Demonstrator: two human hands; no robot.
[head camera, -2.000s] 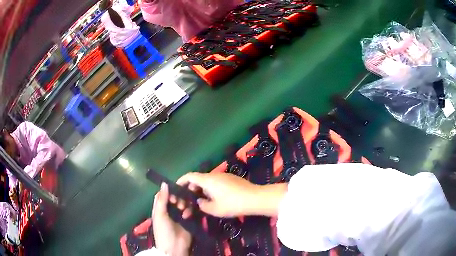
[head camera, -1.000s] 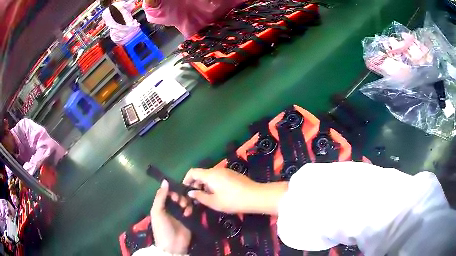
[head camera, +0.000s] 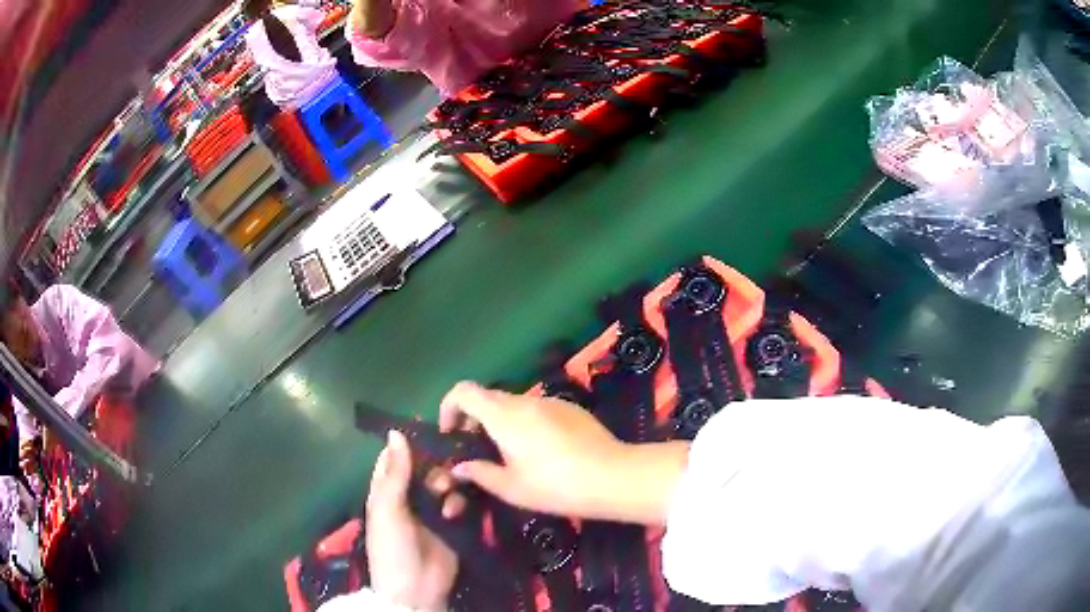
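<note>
My left hand holds a black watch strap between thumb and fingers. One strap end sticks out past the thumb to the upper left. My right hand is at the same strap, its thumb and fingers around the part above the left fingers. The watch head is not clearly seen; the fingers and dark background hide it. Below both hands lies the red-orange tray with rows of black watches. My right sleeve covers part of the tray.
Across the green bench stands another red tray piled with black straps. A calculator lies on papers at the upper left. Clear plastic bags lie at the right. People in pink smocks and blue stools are beyond.
My right hand's fingers have spread and shifted slightly up along the strap. The protruding strap end has tilted flatter. My left hand has barely moved.
</note>
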